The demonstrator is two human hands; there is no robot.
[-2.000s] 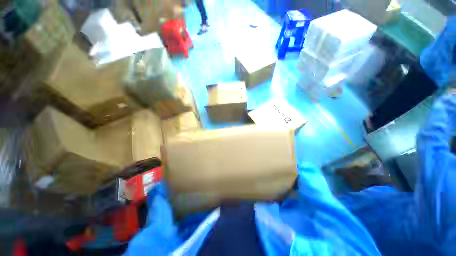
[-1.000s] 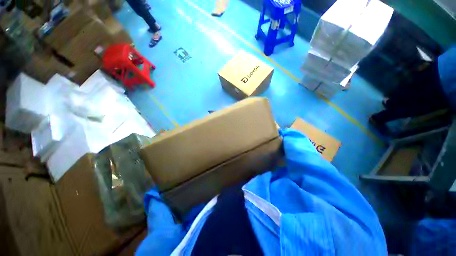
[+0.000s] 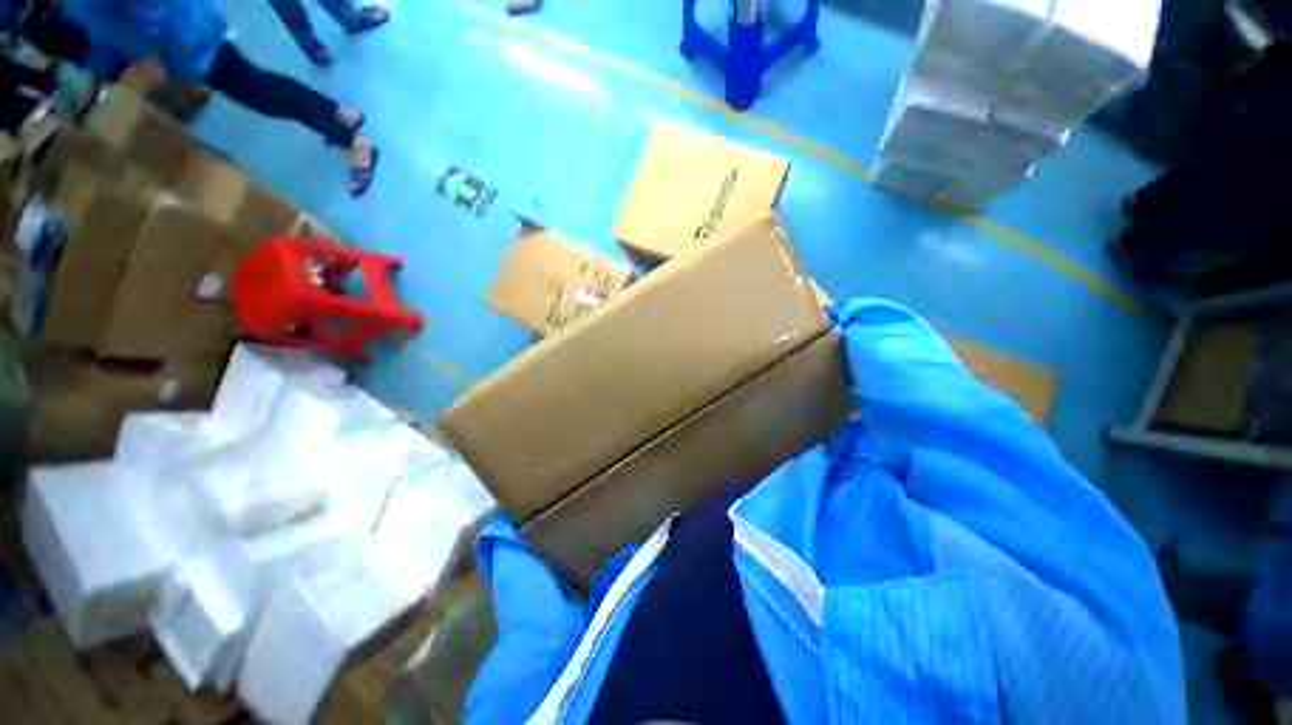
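Note:
A brown cardboard carton [image 3: 645,375] is held tilted against my body at the centre, its right end higher in the picture than its left. A small part of my right hand [image 3: 832,306] shows at the carton's right end, holding it; the rest is hidden by the blue sleeve and the carton. My left hand is hidden; only its blue sleeve shows at the carton's lower left corner.
A printed carton [image 3: 701,191] and a flatter brown one [image 3: 557,281] lie on the blue floor ahead. A red stool [image 3: 319,295] and white packs [image 3: 269,496] are left. A blue stool [image 3: 748,43], white stack [image 3: 992,106] and grey frame [image 3: 1204,446] are right. People stand upper left and right.
The view has moved forward over the floor. The printed carton and red stool are nearer, and a flatter carton beside it now shows. The held carton is still against my body, tilted more steeply.

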